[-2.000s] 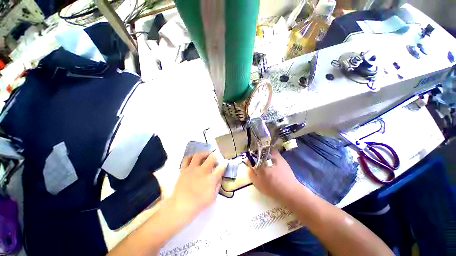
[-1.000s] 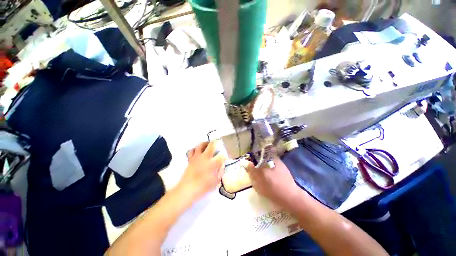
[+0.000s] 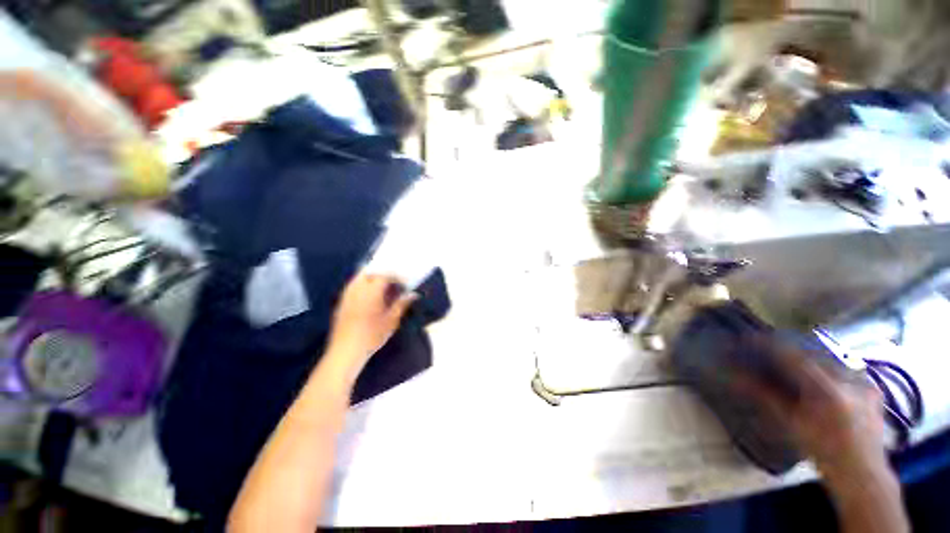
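The picture is blurred. My left hand [image 3: 367,315] is at the small stack of dark cut pieces [image 3: 394,364], its fingertips pinching the edge of a piece with a pale edge. My right hand [image 3: 833,406] is blurred over the dark stitched pieces [image 3: 729,364] right of the needle; whether it grips one is unclear. The presser foot area [image 3: 651,312] of the sewing machine [image 3: 833,260] has no hand at it. The outlined needle plate [image 3: 599,364] shows below it.
Large navy panels [image 3: 302,208] with a pale patch [image 3: 276,288] lie left. A purple box with a round grille [image 3: 89,354] is far left. A green tube [image 3: 651,115] stands above the machine head. Dark red scissors handles [image 3: 898,396] are at right.
The view has turned left. My left hand has left the needle area for the dark pieces at left. My right hand has moved from the needle to the stitched pieces at right.
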